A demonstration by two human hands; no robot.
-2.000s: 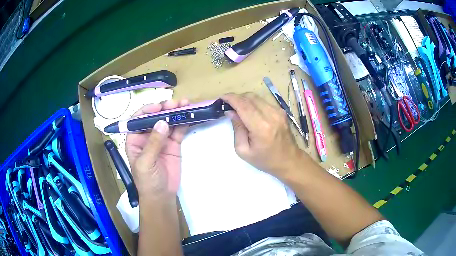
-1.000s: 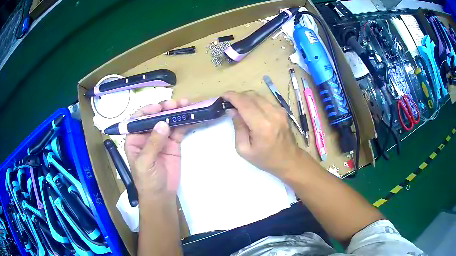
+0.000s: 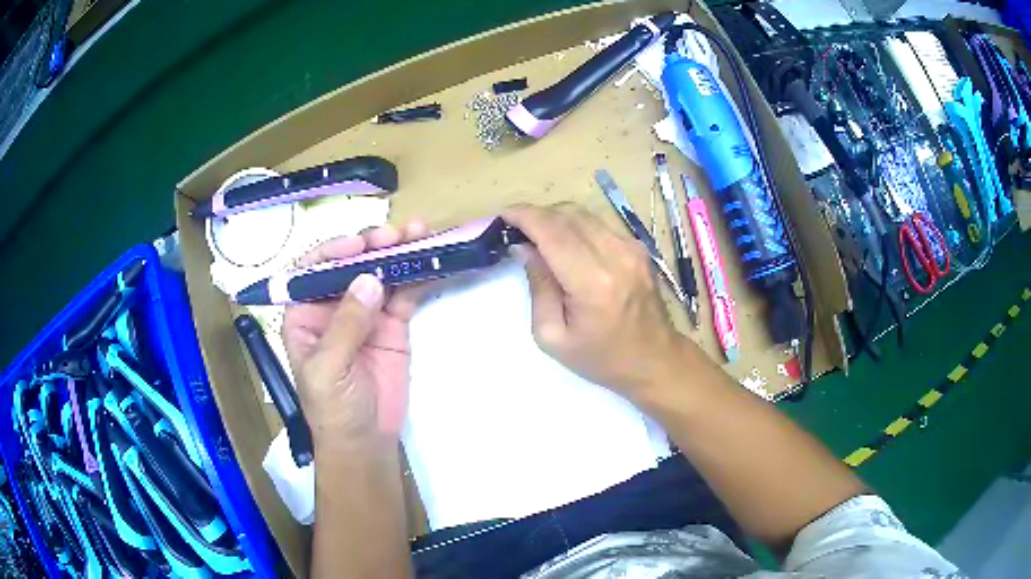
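A slim black pen (image 3: 452, 258) with a pink-purple side and a lit display is held level above the white paper sheet (image 3: 509, 385), its dark tapered tip pointing left. My left hand (image 3: 356, 339) holds its front half from below, the thumb on the face beside the display. My right hand (image 3: 599, 294) grips the angled rear end at the right; its fingertips partly hide what is at that end. The display characters are small and hard to read.
The cardboard tray (image 3: 441, 51) holds another black-pink pen (image 3: 305, 184) on a white ring, a housing (image 3: 588, 81), small screws (image 3: 491, 120), tweezers (image 3: 639, 226), a pink tool (image 3: 710, 271) and a blue screwdriver (image 3: 712, 119). A blue bin (image 3: 192, 396) of pens stands left, red scissors (image 3: 924, 251) right.
The characters on the lit display have changed. Both hands and the pen have stayed almost in the same place.
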